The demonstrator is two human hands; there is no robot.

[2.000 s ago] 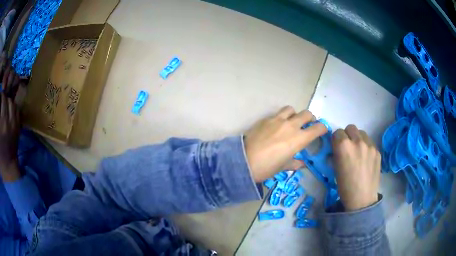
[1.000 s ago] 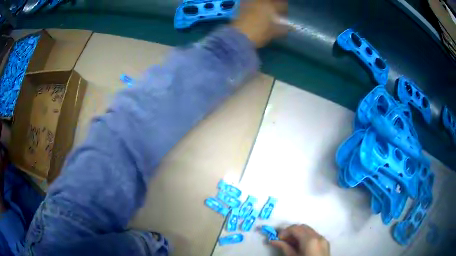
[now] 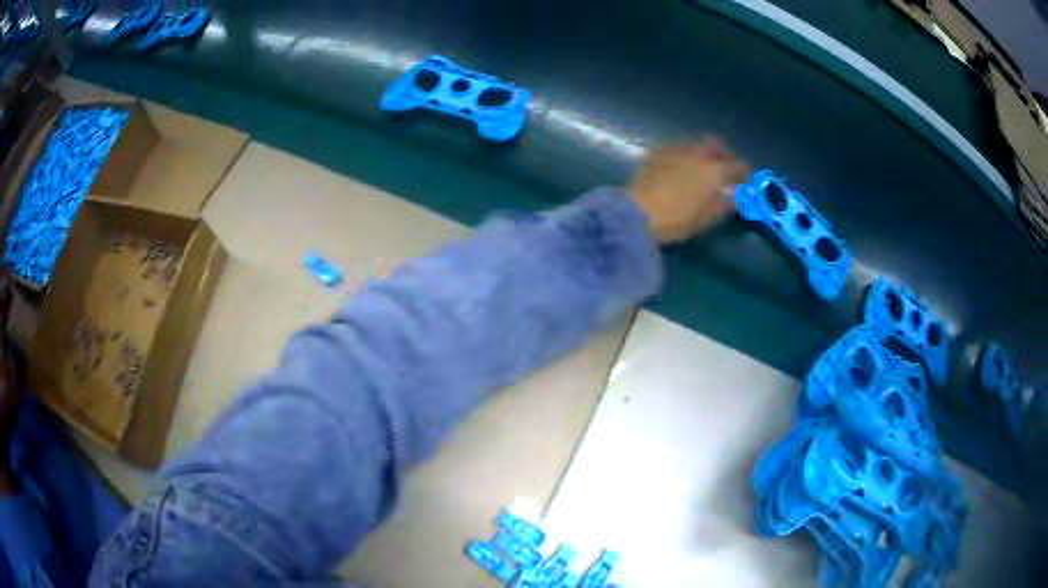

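My left hand (image 3: 690, 190), blurred, is stretched out over the green belt. Its fingertips are at the upper left end of a blue controller shell (image 3: 795, 230); whether they grip it cannot be told. Another blue shell (image 3: 457, 97) lies on the belt further left, apart from the hand. Small blue clips (image 3: 523, 540) lie in a pile at the bottom edge, partly cut off. My right hand is not in view.
A stack of blue shells (image 3: 856, 459) is at the right. More shells lie on the belt (image 3: 598, 69). At left, an open cardboard box (image 3: 172, 345) holds thin bits, beside a box of blue parts (image 3: 63, 190). A loose clip (image 3: 323, 270) lies nearby. A neighbour's blue sleeve shows lower left.
My left hand has moved right along the belt, away from the left shell to the end of another shell. My right hand, earlier at a small clip, has left the picture. The view has shifted.
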